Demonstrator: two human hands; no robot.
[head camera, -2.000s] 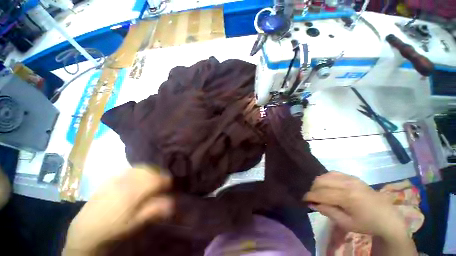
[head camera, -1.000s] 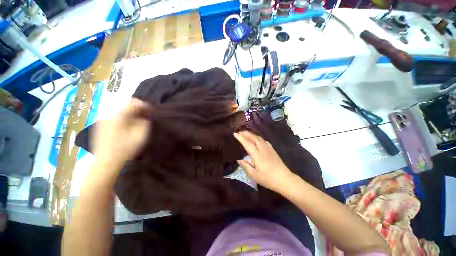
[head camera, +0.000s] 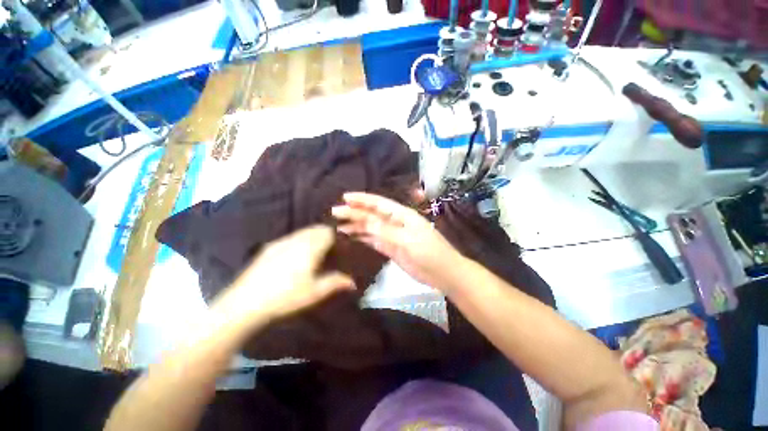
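Note:
The dark brown garment (head camera: 244, 202) lies heaped on the white machine table left of the needle, and part of it runs under the needle area and down to the right. My left hand (head camera: 295, 269) is over the lower middle of the cloth, thumb apart from the fingers; whether it pinches cloth cannot be told. My right hand (head camera: 396, 236) is over the cloth just left of the presser foot (head camera: 435, 204), fingers extended, and no cloth shows gripped in it. The sewing machine head (head camera: 446, 160) stands behind the cloth. The needle tip is too small to make out.
Scissors (head camera: 619, 206) and a black-handled tool (head camera: 658, 258) lie right of the machine, beside a phone (head camera: 703, 252). Floral cloth (head camera: 669, 362) hangs at the right edge. A brown wooden-looking handle (head camera: 665, 114) lies on the machine top. A grey box (head camera: 38, 223) stands far left.
My right hand first came from the lower right to the cloth by the needle, then moved slightly left. My left hand went up over the cloth, then moved right and down. The heap is flatter.

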